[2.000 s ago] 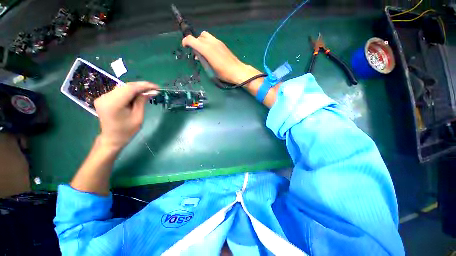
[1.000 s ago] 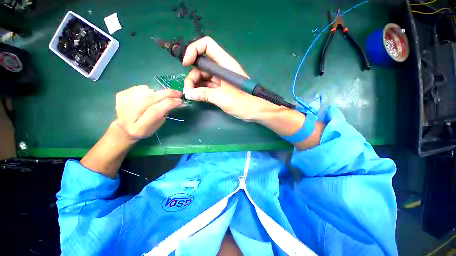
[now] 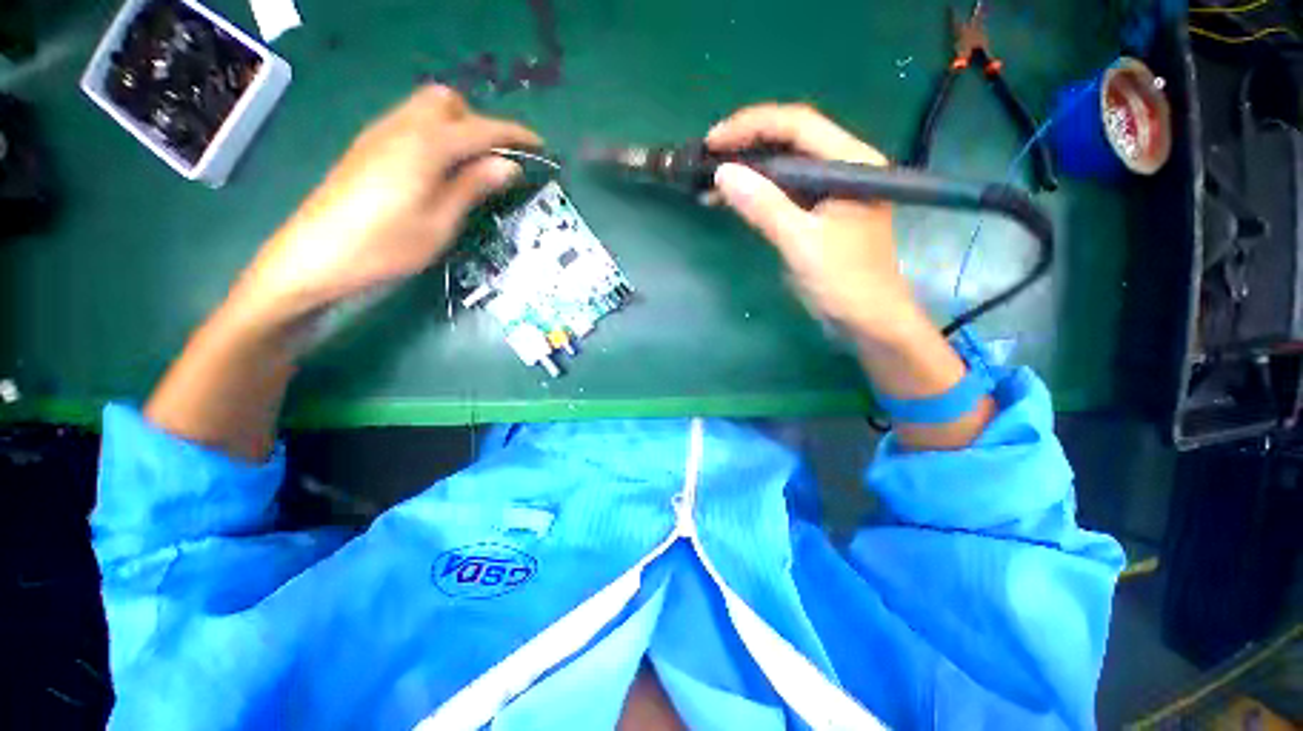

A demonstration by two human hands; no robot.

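A circuit board (image 3: 550, 279) lies on the green mat with its face of white and silver parts up, yellow and white connectors at its near edge. My left hand (image 3: 407, 200) is above the board's left side, slightly blurred, with a thin solder wire (image 3: 526, 156) between thumb and finger. My right hand (image 3: 815, 207) holds the soldering iron (image 3: 843, 177) like a pen, right of the board. Its tip points left, blurred, near the solder wire and just above the board's far edge; whether they touch I cannot tell.
A white parts tray (image 3: 255, 122) full of black pieces is upper left, with a white square (image 3: 275, 16) beside it. Small black components (image 3: 532, 60) lie beyond the board. Side cutters (image 3: 980, 89), a blue reel (image 3: 1089, 132) and a black bin (image 3: 1207, 257) are at right.
The board now lies flat, parts face up; before, it was under my hands with green showing. My hands have moved apart. The iron has swung level, and solder wire shows in my left hand.
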